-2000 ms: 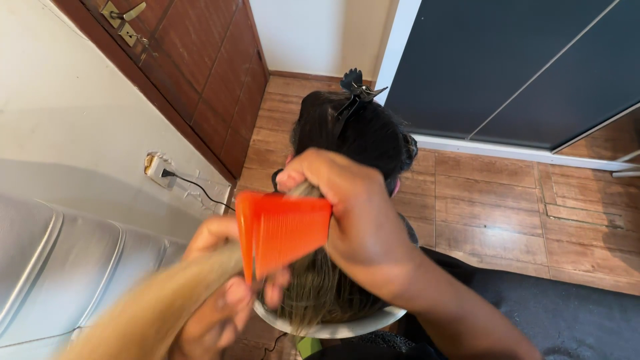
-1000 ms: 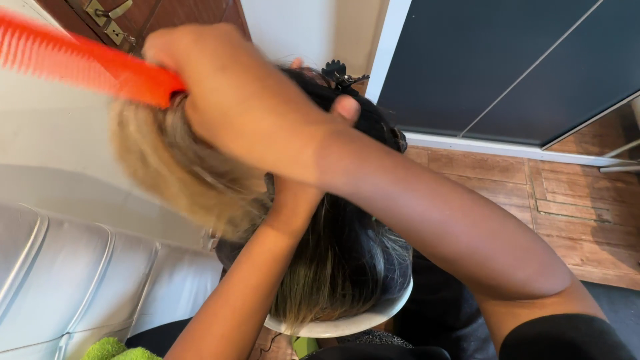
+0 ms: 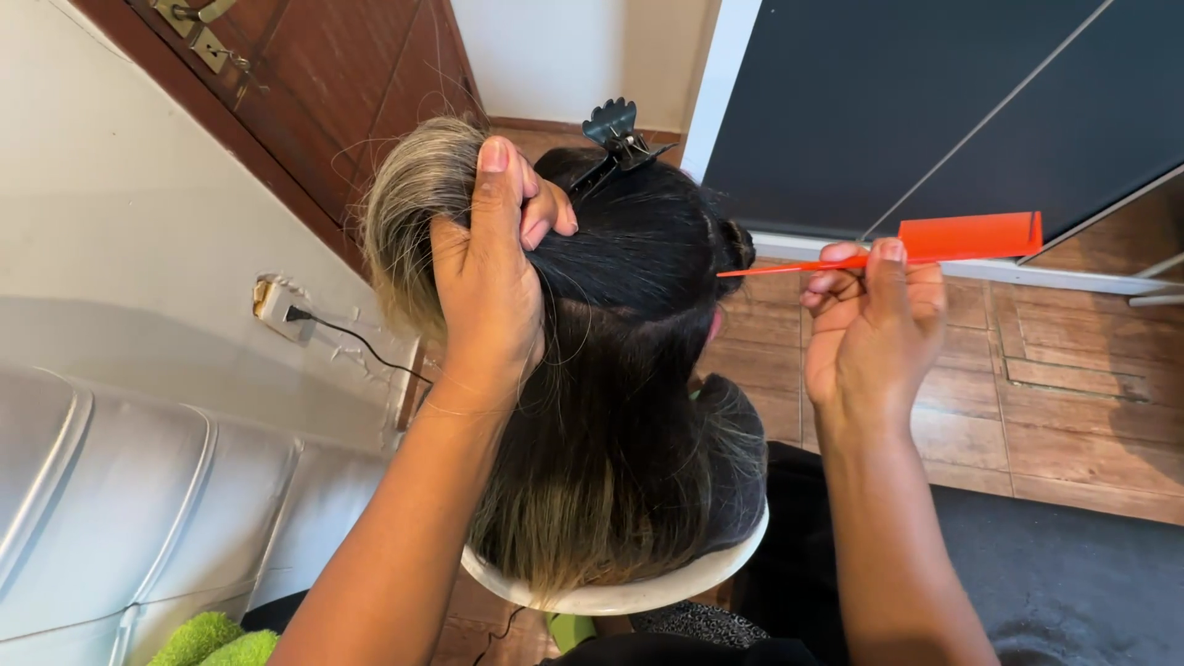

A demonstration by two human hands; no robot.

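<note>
A seated person's head of dark hair (image 3: 629, 250) with lighter ends is in the middle, seen from behind. My left hand (image 3: 499, 259) is closed around a gathered upper section, whose blond length (image 3: 416, 203) loops over to the left. My right hand (image 3: 874, 324) holds an orange tail comb (image 3: 971, 237) by its handle, with the thin tail pointing left at the side of the head. A black claw clip (image 3: 615, 139) sits on top of the head. The lower hair (image 3: 592, 462) hangs loose below a parting, over the back of a white chair (image 3: 620, 597).
A padded silver-grey seat (image 3: 120, 499) stands at the left, with a green fuzzy cloth (image 3: 213, 640) by it. A wall socket (image 3: 282, 310) has a black cord plugged in. At the lower right is a black padded surface (image 3: 1064, 564). A brown door (image 3: 342, 83) is behind.
My right hand with the comb has moved from the left, over the gathered hair, to the right of the head. The comb's tail now points at the head; the gathered hair is in my left hand.
</note>
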